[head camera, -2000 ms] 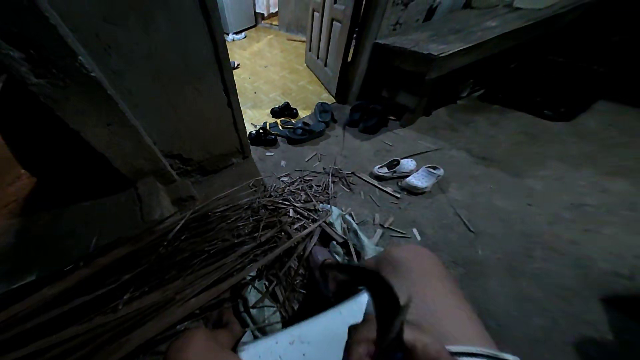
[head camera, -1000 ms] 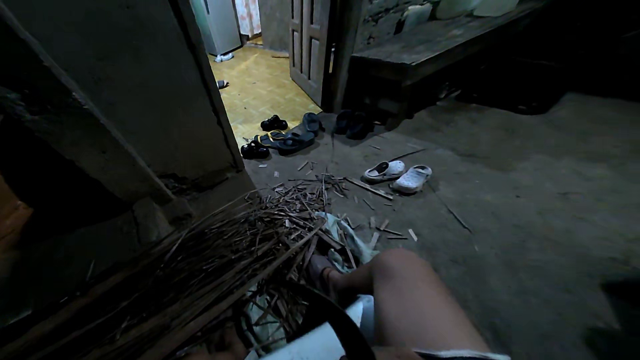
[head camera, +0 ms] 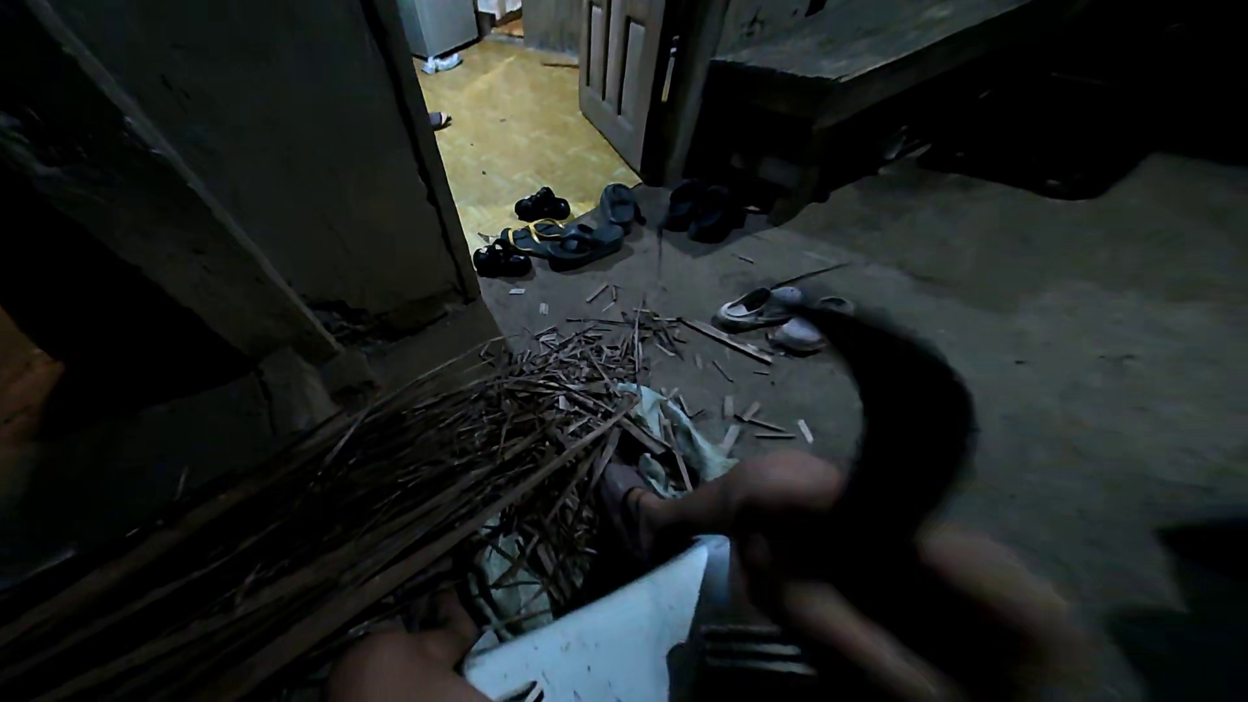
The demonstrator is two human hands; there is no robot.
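A dark curved blade (head camera: 916, 419), blurred, rises at the right of my lap, its tip bending left over the shoes. My right hand (head camera: 838, 624) is closed around its dark lower part; the grip is partly lost in shadow. A pale flat panel (head camera: 604, 634) lies between my legs. Left of it, bare skin (head camera: 400, 663) shows at the bottom edge; whether this is my left hand or my knee is unclear. A bundle of long thin dry sticks (head camera: 322, 517) stretches from the lower left to a heap of short pieces (head camera: 595, 370) before my foot.
White shoes (head camera: 756, 307) stand beyond the blade tip. Several dark sandals (head camera: 585, 244) lie by the doorway, near an open wooden door (head camera: 619, 78). A wall (head camera: 390, 214) borders the left, a raised ledge (head camera: 829, 58) the upper right. Pale cloth (head camera: 682, 429) lies among the stick pieces.
The curved blade, low over my lap in the earlier frames, now stands higher and farther right, with my right hand at its base. The heap of sticks looks much the same.
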